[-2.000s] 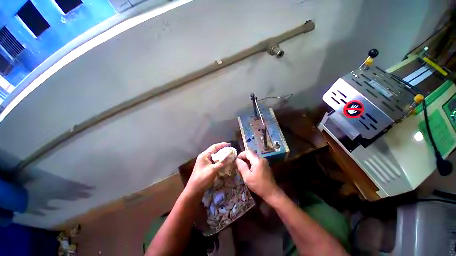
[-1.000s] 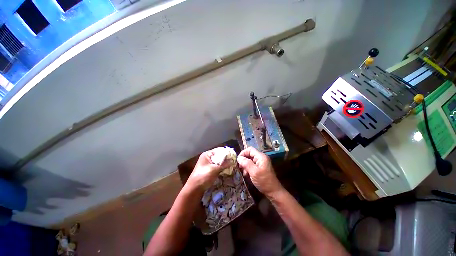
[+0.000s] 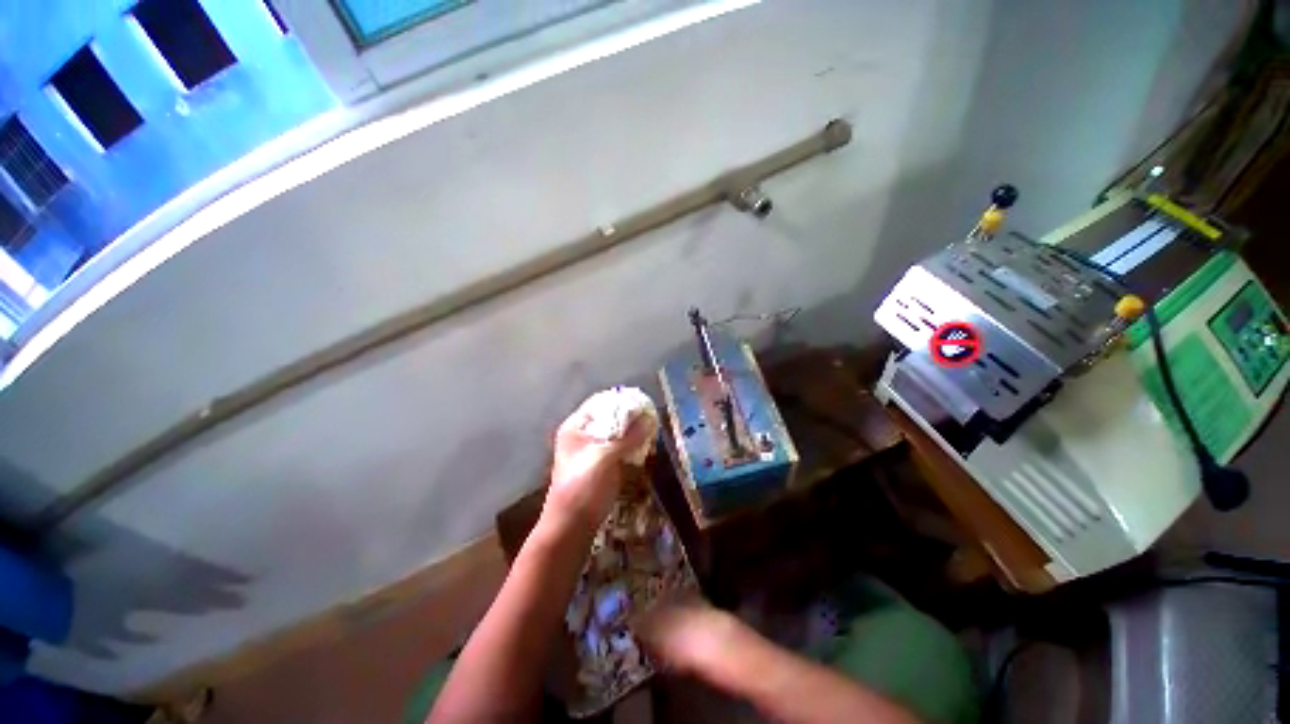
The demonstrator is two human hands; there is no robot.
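My left hand [image 3: 577, 460] is closed around a white-cream bundle [image 3: 617, 412], held up above the far end of the parts box. My right hand [image 3: 676, 632] is blurred, low over the right side of the box; its fingers and anything in them cannot be made out. The brown parts box [image 3: 600, 703] holds many small loose pale pieces [image 3: 606, 611], some whitish-lilac, some brownish.
A blue-sided fixture [image 3: 729, 431] with two dark upright rods stands just right of the box. A cream and green machine [image 3: 1075, 467] stands further right. A wall with a pipe [image 3: 467, 299] lies ahead. Blue items [image 3: 31, 601] are at the far left.
My right hand has left the bundle and moved down over the box. My left hand still holds the bundle. The view has tilted, showing more window.
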